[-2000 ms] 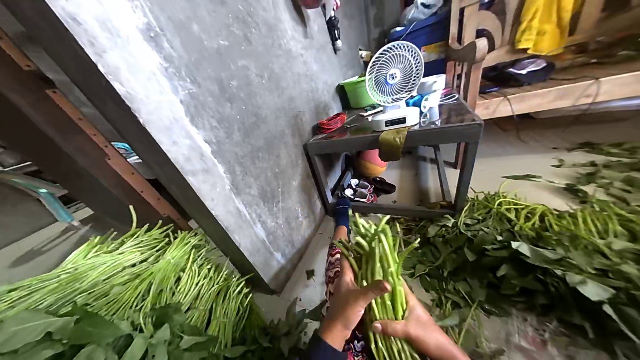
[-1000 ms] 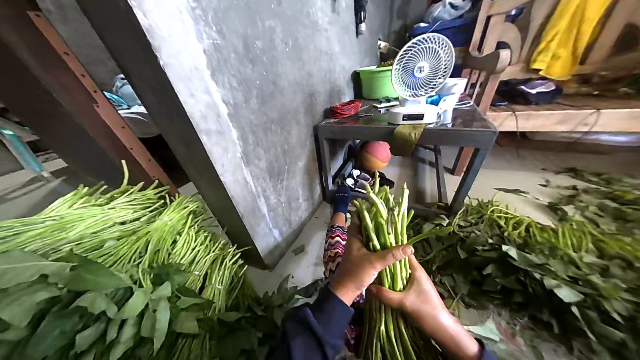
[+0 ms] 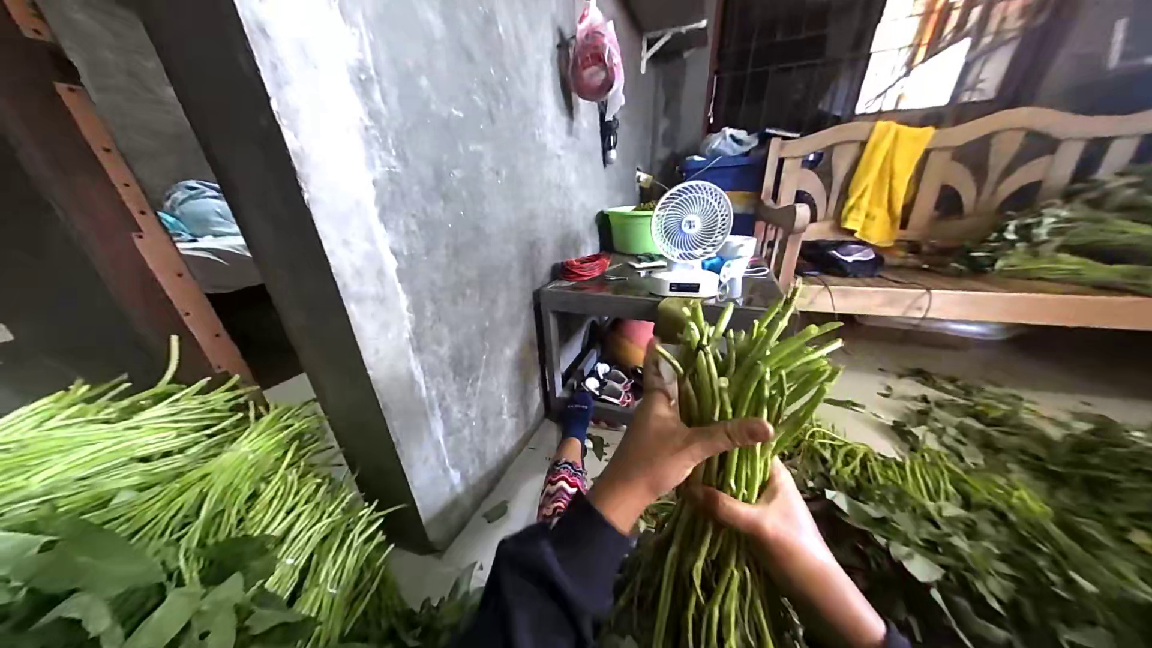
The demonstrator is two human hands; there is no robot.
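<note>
An upright bunch of leafy-vegetable stems (image 3: 742,387) is held between both hands, its cut ends pointing up. My left hand (image 3: 670,441) wraps the bunch from the left, thumb across its front. Lower down on the right side, my right hand (image 3: 765,513) grips the same stems. The bottom of the bunch runs out of view. A large pile of green stems (image 3: 207,477) with broad leaves lies at the left. Another heap of leafy greens (image 3: 1008,522) spreads over the floor at the right.
A low table (image 3: 585,295) ahead carries a white fan (image 3: 691,225), a green basin (image 3: 633,231) and a red cord coil (image 3: 585,267). Shoes and a ball sit beneath. A concrete wall (image 3: 432,225) stands left of centre, a wooden bench (image 3: 972,304) at the right. My socked foot (image 3: 577,416) extends forward.
The view has tilted up, showing more of the bench and window. Both hands stay around the bunch, whose stem tops are now fanned wider.
</note>
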